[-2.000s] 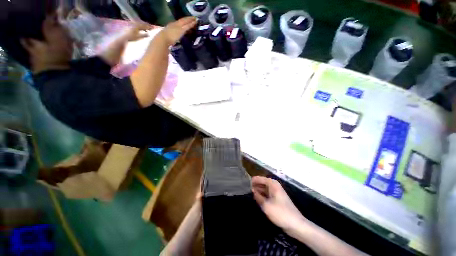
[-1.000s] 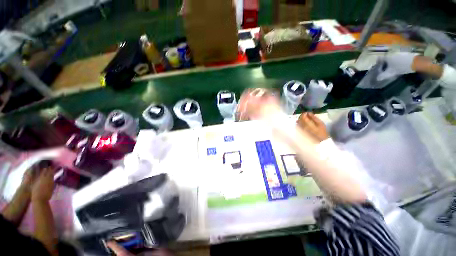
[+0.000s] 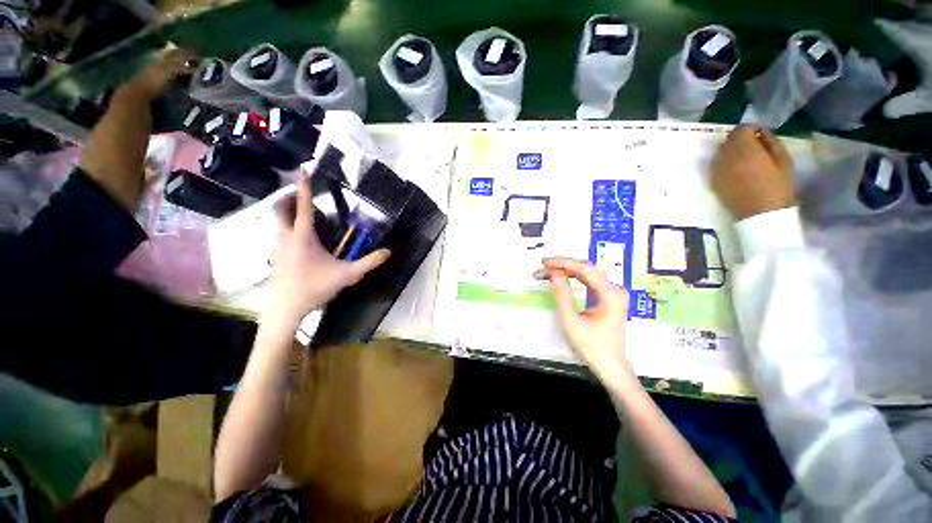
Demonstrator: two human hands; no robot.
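Note:
My left hand (image 3: 312, 268) is spread over the glossy black box stack (image 3: 393, 230), thumb to the right and a finger pointing up; nothing is seen gripped. The stack lies tilted on the bench left of centre, with a blue-orange detail beside my thumb. My right hand (image 3: 593, 315) hovers over the printed work-surface sheet (image 3: 491, 322), fingers loosely curled, with nothing visible in it. Bagged products (image 3: 498, 77) with dark, white-labelled ends stand in a row on the belt. Unbagged black products (image 3: 245, 153) are grouped at left.
A dark-sleeved coworker's arm (image 3: 118, 153) reaches in at left. A white-sleeved coworker's hand (image 3: 754, 174) rests at the sheet's right side. More bagged products (image 3: 881, 184) lie at far right. The green conveyor belt (image 3: 674, 22) runs beyond the bench; brown cartons (image 3: 383, 419) are below it.
My right hand has drawn back from the belt to over the printed sheet. My left hand is now on top of the black box stack. The view has shifted, showing the bench more squarely.

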